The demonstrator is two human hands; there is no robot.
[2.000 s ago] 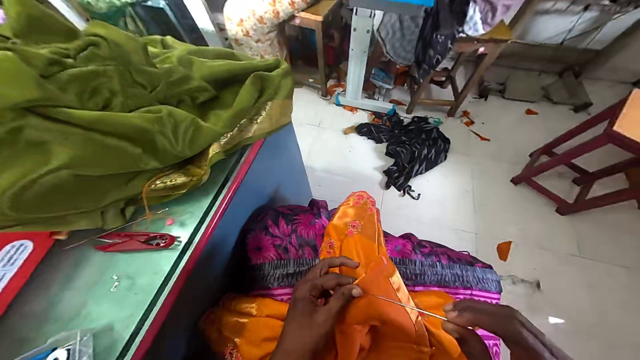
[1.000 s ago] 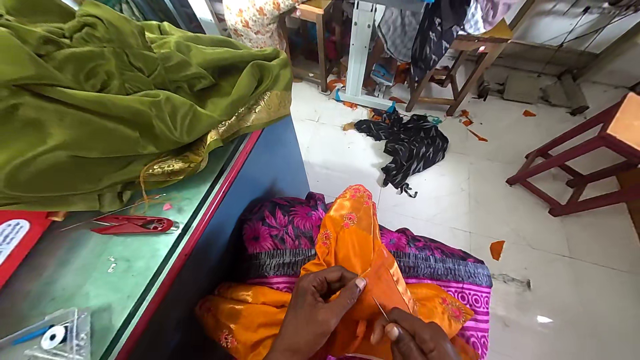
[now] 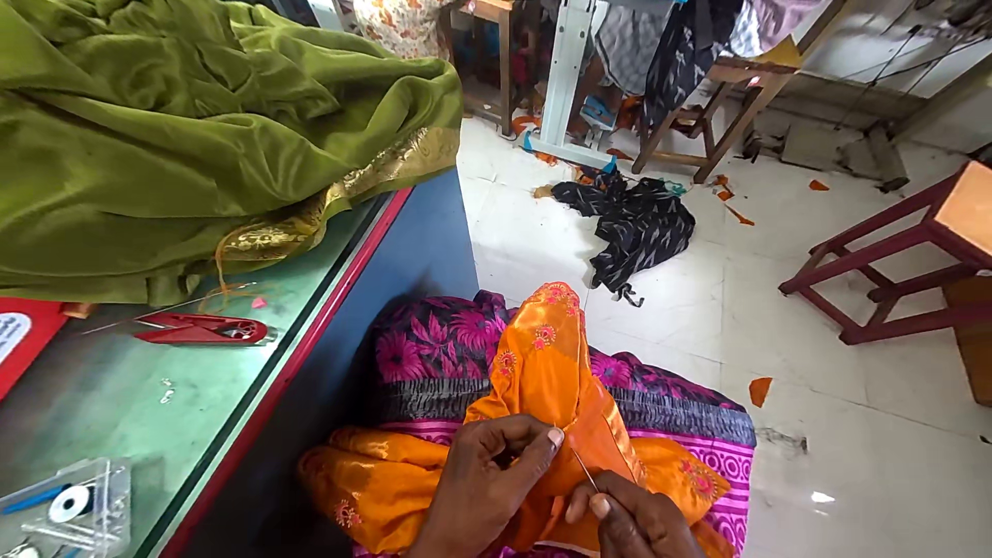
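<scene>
An orange satin garment [image 3: 535, 372] with embroidered pink motifs lies over the purple patterned cloth [image 3: 434, 341] on my lap. My left hand [image 3: 496, 473] pinches a fold of the orange fabric between thumb and index finger. Just right of it, my right hand [image 3: 628, 511] holds a thin metal needle [image 3: 583, 469] between thumb and fingers, its far end close to the left fingertips. Any thread on it is too fine to make out. On the glass-topped counter to the left rest red thread snips [image 3: 205, 328].
Green cloth with a gold border [image 3: 232, 139] covers the back of the counter [image 3: 194, 403]. A clear plastic box [image 3: 77, 504] with a white spool stands at its front. Black patterned cloth [image 3: 643, 225] and orange scraps lie on the floor. A maroon-legged stool [image 3: 891, 256] stands right.
My right hand has come in from the right, nearer my left hand, since two seconds ago. The needle has swung from nearly level to a steeper slant.
</scene>
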